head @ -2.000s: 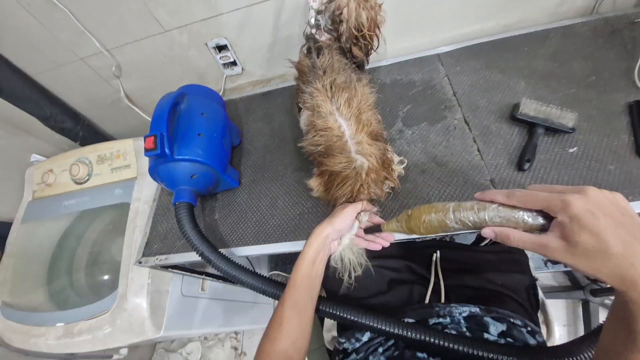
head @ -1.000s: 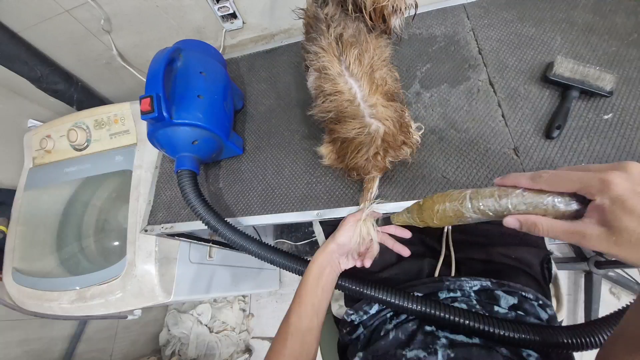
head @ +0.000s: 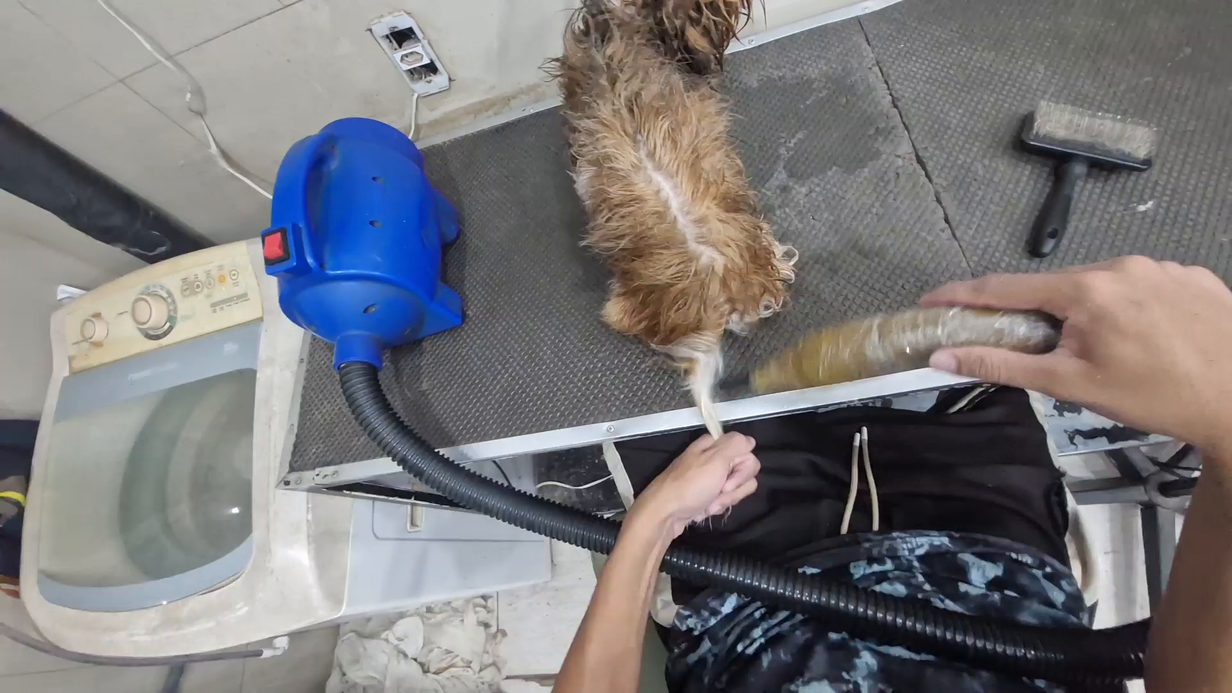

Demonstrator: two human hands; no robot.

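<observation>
A damp brown dog (head: 674,202) with a pale tail stands on the dark textured grooming table, its rump toward me. My left hand (head: 701,481) is closed around the tail's end, just off the table's front edge. In my right hand (head: 1107,337) is the dryer nozzle (head: 866,348), wrapped in tape and clear film, its narrow tip pointing at the tail from close by. The blue pet dryer (head: 361,231) sits on the table left of the dog, and its black ribbed hose (head: 577,529) runs below the table edge and across my lap.
A slicker brush (head: 1092,135) lies on the table at the right. The table's metal edge (head: 549,438) runs along the front. At the left stands a washing machine (head: 159,462), with crumpled cloths (head: 423,645) on the floor beside it. A wall socket (head: 411,56) with a cord is behind the dryer.
My left hand has closed; its fingers were spread under the tail hair before. The tail is now drawn out straight toward me. The nozzle stays beside it in my right hand.
</observation>
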